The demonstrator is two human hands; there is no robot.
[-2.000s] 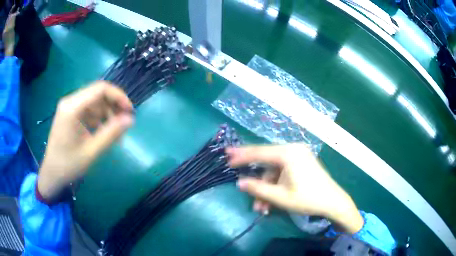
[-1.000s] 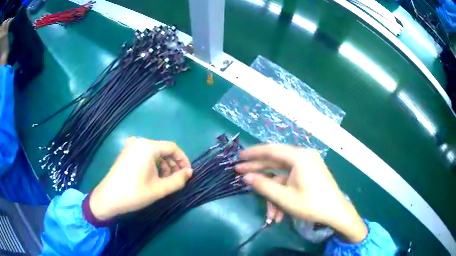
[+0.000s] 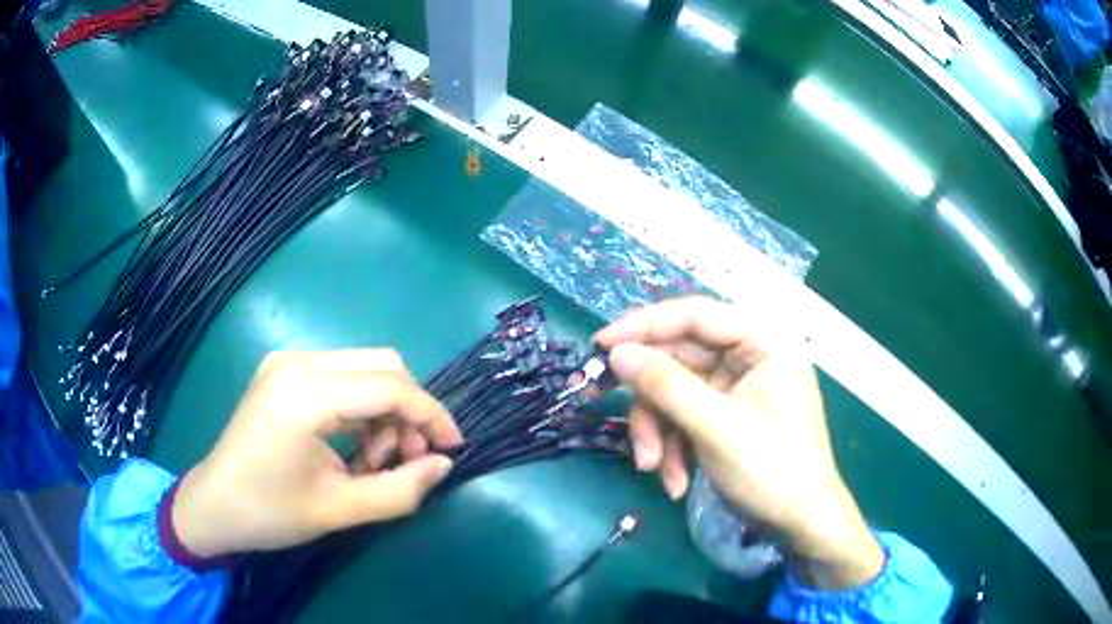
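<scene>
A fanned bundle of black cable leads (image 3: 488, 421) lies on the green bench in front of me, its connector ends towards my right hand. My right hand (image 3: 744, 427) is over those ends, with thumb and index finger pinched at a shiny connector (image 3: 594, 369). My left hand (image 3: 323, 451) is curled over the bundle's left part, thumb and fingertips close together beside the leads; whether it grips one I cannot tell. One lead with a connector (image 3: 626, 525) lies apart, below the bundle.
A larger bundle of leads (image 3: 232, 195) lies at the upper left, red wires (image 3: 116, 21) beyond it. A grey post (image 3: 470, 55) stands at the white rail (image 3: 902, 390). A flat clear bag (image 3: 610, 262) overlaps the rail. A crumpled clear bag (image 3: 729, 536) lies under my right wrist.
My left hand has come from the far bundle to the near one. My right thumb and index finger have closed at a connector. The lone lead near my right fingers now lies on the bench.
</scene>
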